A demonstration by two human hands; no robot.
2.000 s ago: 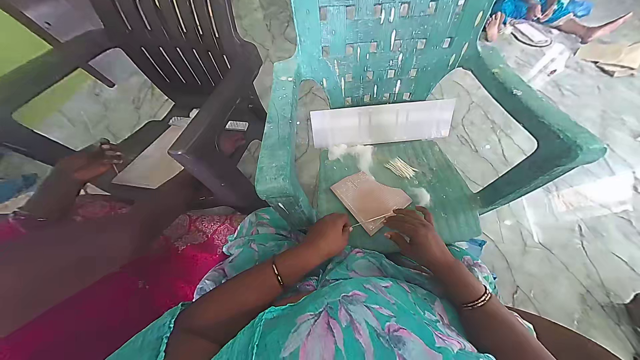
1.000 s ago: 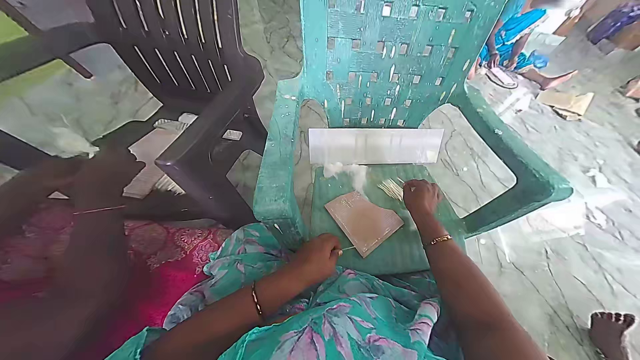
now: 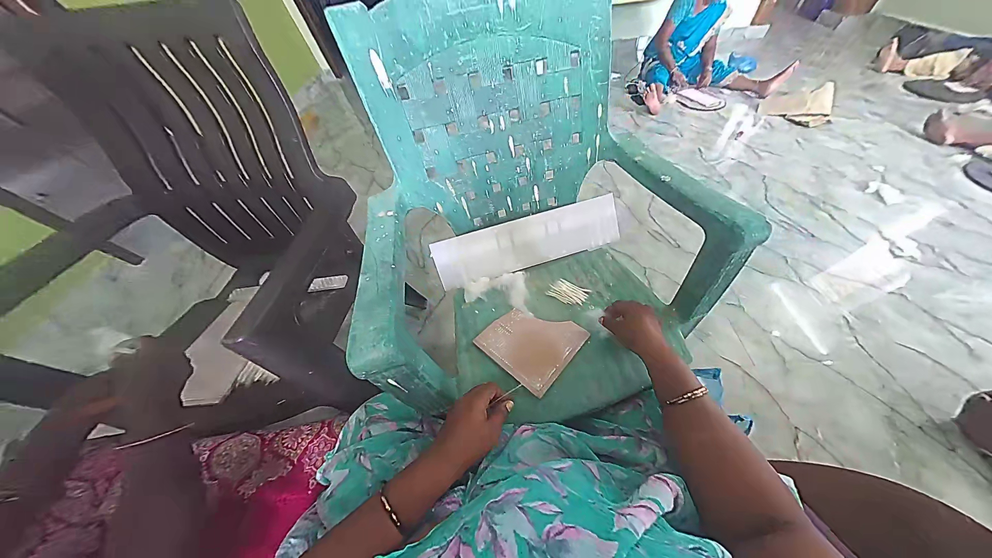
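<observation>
My left hand pinches a thin stick near the lower left edge of a brown cardboard piece with a curved cutout. This piece lies on the seat of a green plastic chair. My right hand is at the seat's right side, its fingertips at a small tuft of white cotton. Left of that hand lies a small pile of thin pale sticks. More white cotton sits behind the cardboard. A folded white paper strip stands against the chair's back.
At my left a co-worker's hands are by a dark brown plastic chair holding pale cardboard pieces. Another person sits on the marble floor further back, near brown cardboard. The green chair's armrests flank the seat.
My right hand was over the stick pile a second ago and is now to the right of it, at the cotton. My left hand stays near the cardboard's lower edge. The view has shifted.
</observation>
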